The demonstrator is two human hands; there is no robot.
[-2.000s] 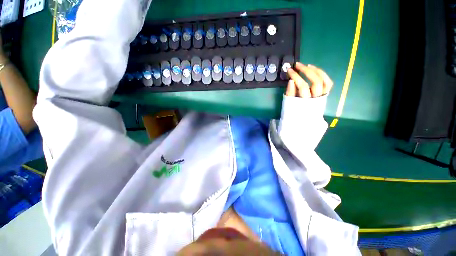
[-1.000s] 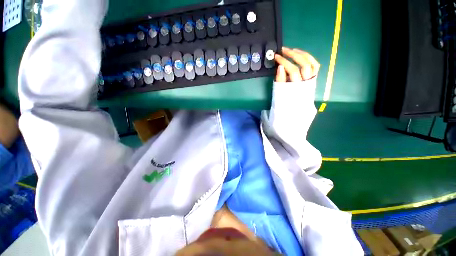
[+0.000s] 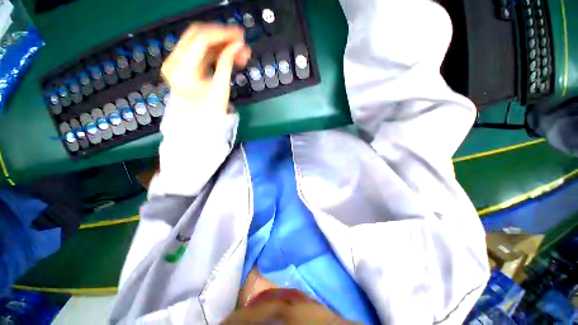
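A long black tray (image 3: pixel 190 70) lies tilted in front of me, holding two rows of dark grey oval housings (image 3: pixel 139 108). Most carry a round whitish disc, and many a thin blue strip. My left hand (image 3: pixel 209 63) is blurred above the tray's right half and covers some housings. Its thumb and fingers are curled near each other; whether they hold anything cannot be told. My right arm (image 3: pixel 405 57) reaches up past the tray's right end. My right hand is cut off by the top edge.
A large black case (image 3: pixel 491 57) stands at right, beside a second tray (image 3: pixel 539 51) of small silvery parts. A shiny blue plastic bag (image 3: pixel 22 63) lies at far left. Cardboard (image 3: pixel 513 247) and blue items show at bottom right. Dark blue clothing shows at the left edge.
My left hand has come into view over the tray. My right hand has left the tray's right end and gone out of view. The tray's left end is now visible.
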